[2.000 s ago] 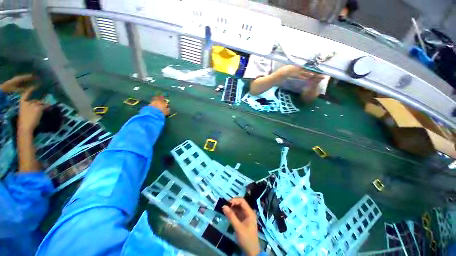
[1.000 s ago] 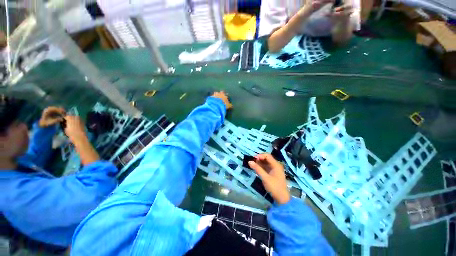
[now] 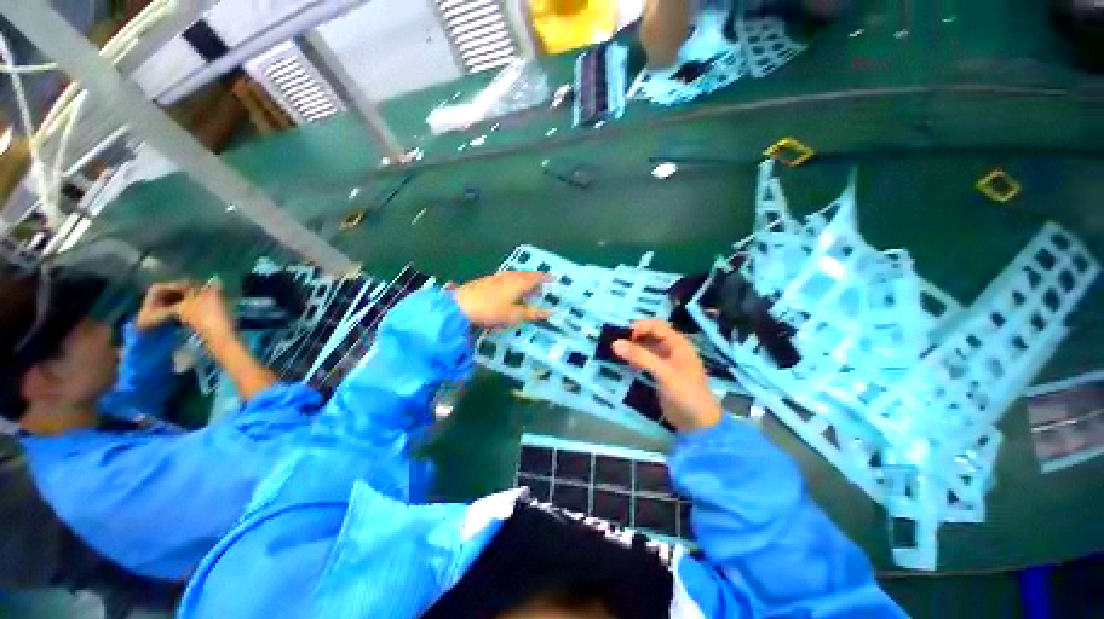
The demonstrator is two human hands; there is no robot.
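My right hand (image 3: 668,375) pinches a small black die-cut piece (image 3: 614,343) between thumb and fingertips, above pale blue liner strips. My left hand (image 3: 499,300) is left of it, palm down over an emptied pale blue liner (image 3: 569,284), fingers apart. I see nothing in it, though its underside is hidden. A sheet of black die-cuts (image 3: 593,478) lies close in front of me, partly hidden by my sleeve and a dark rounded shape at the bottom edge.
A heap of empty liners (image 3: 847,327) with a crumpled black clump (image 3: 751,317) lies right. Yellow-edged frames (image 3: 789,151) lie beyond. A person in blue (image 3: 182,460) works at left; a grey post (image 3: 206,157) slants there. Another person's arm shows at top.
My left hand has come back from the far part of the table to the liners near my right hand. My right hand still pinches the black piece. The view has shifted.
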